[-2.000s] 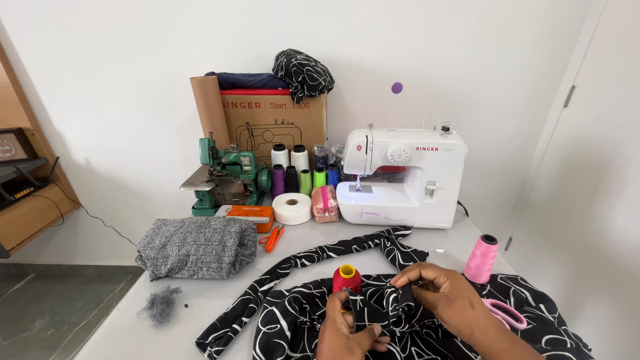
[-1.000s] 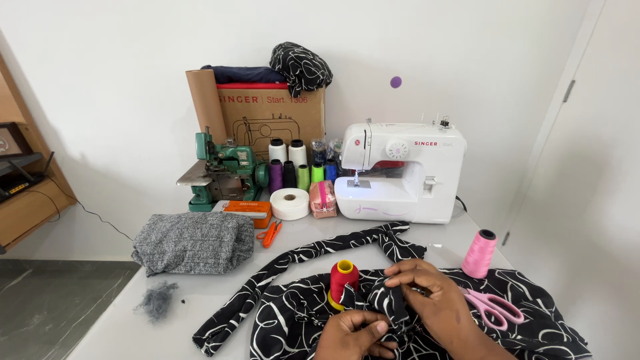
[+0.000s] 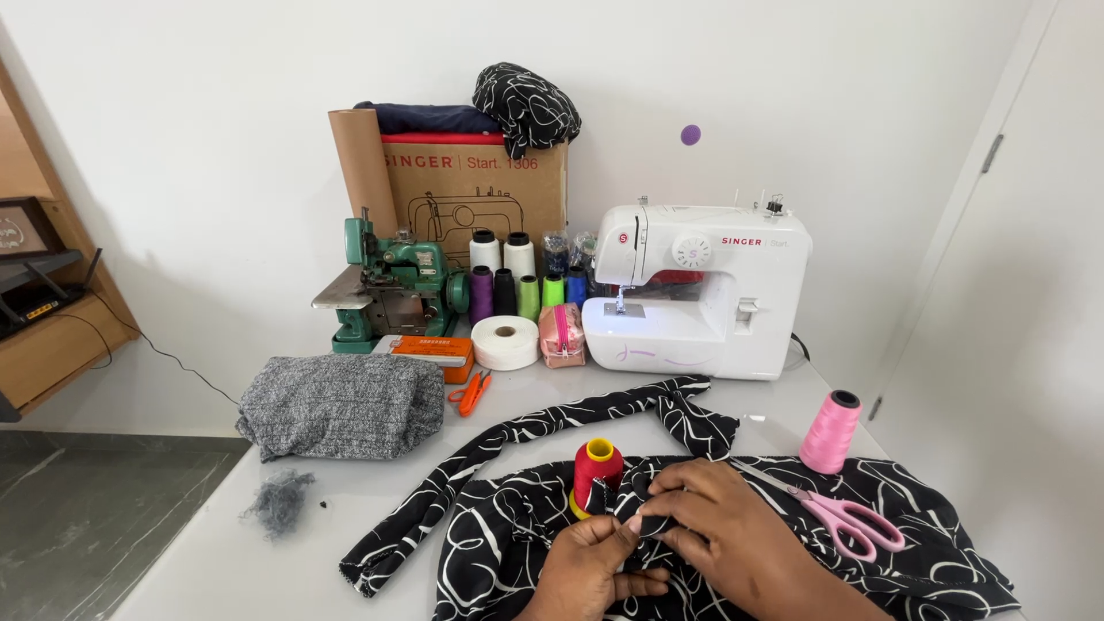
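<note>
Black fabric with white line patterns (image 3: 504,535) lies bunched at the front of the table. My left hand (image 3: 595,565) pinches a fold of it between thumb and index finger. My right hand (image 3: 724,526) grips the same fold from the other side, the fingertips of both hands nearly meeting. Just behind them stands a cone of red thread (image 3: 597,466) on a yellow core. Pink-handled scissors (image 3: 841,517) rest on the fabric, right of my right hand. A cone of pink thread (image 3: 831,433) stands behind the scissors. A long strip of the same fabric (image 3: 457,466) curves across the table.
A white Singer sewing machine (image 3: 763,285) with its lamp lit stands at the back right. Left of it are several thread cones (image 3: 529,297), a white tape roll (image 3: 505,343) and a green overlock machine (image 3: 405,285). Orange thread snips (image 3: 472,394) and folded grey fabric (image 3: 345,405) lie at left.
Both hands have shifted on the fabric, and my fingers have come together at a fold. Two seconds ago they were farther apart. The scissors show more fully than in the oldest frame.
</note>
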